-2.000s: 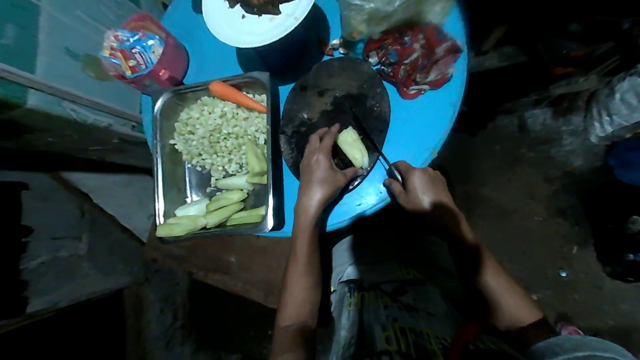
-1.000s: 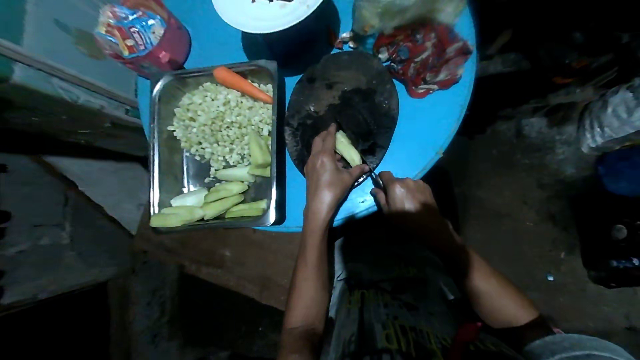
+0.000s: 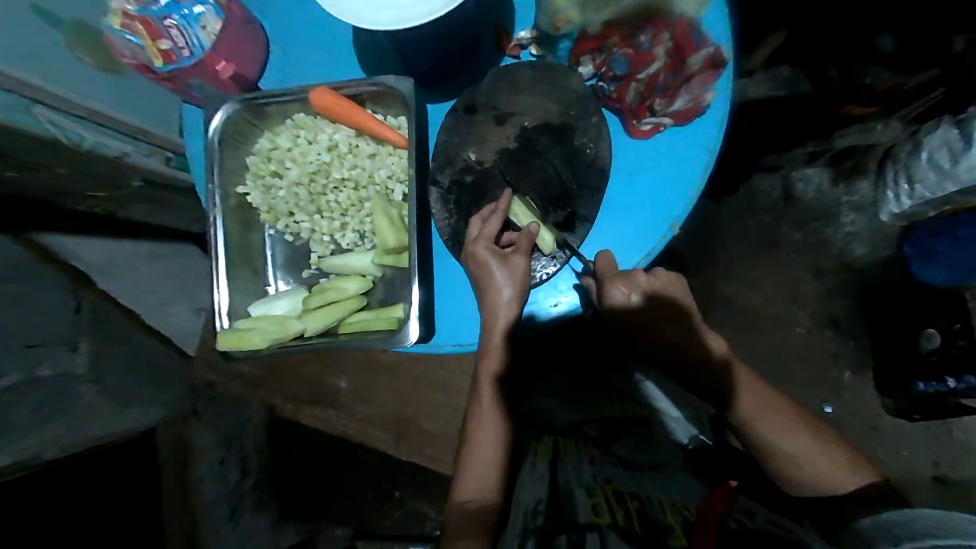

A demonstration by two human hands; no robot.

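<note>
My left hand (image 3: 499, 252) holds a pale green vegetable piece (image 3: 532, 223) between its fingers and thumb, on a dark round chopping board (image 3: 496, 114). In my right hand (image 3: 637, 293) is the handle of a knife (image 3: 573, 250), whose dark blade lies along the piece; much of the blade is hard to make out against the board. Left of the board, a rectangular steel tray (image 3: 217, 229) holds diced pale vegetable (image 3: 328, 175), several pale green wedges (image 3: 335, 313) and an orange carrot (image 3: 357, 118).
All stand on a round blue table (image 3: 663, 191). A white plate or lid (image 3: 390, 9) lies over a dark pot (image 3: 435, 61) at the back. A crumpled red plastic bag (image 3: 648, 72) is at the back right, a pink container with packets (image 3: 229, 65) at the back left.
Two seconds ago the knife was to the right of the vegetable piece, apart from it; my right hand has moved in and the blade is now at the piece. The piece looks narrower.
</note>
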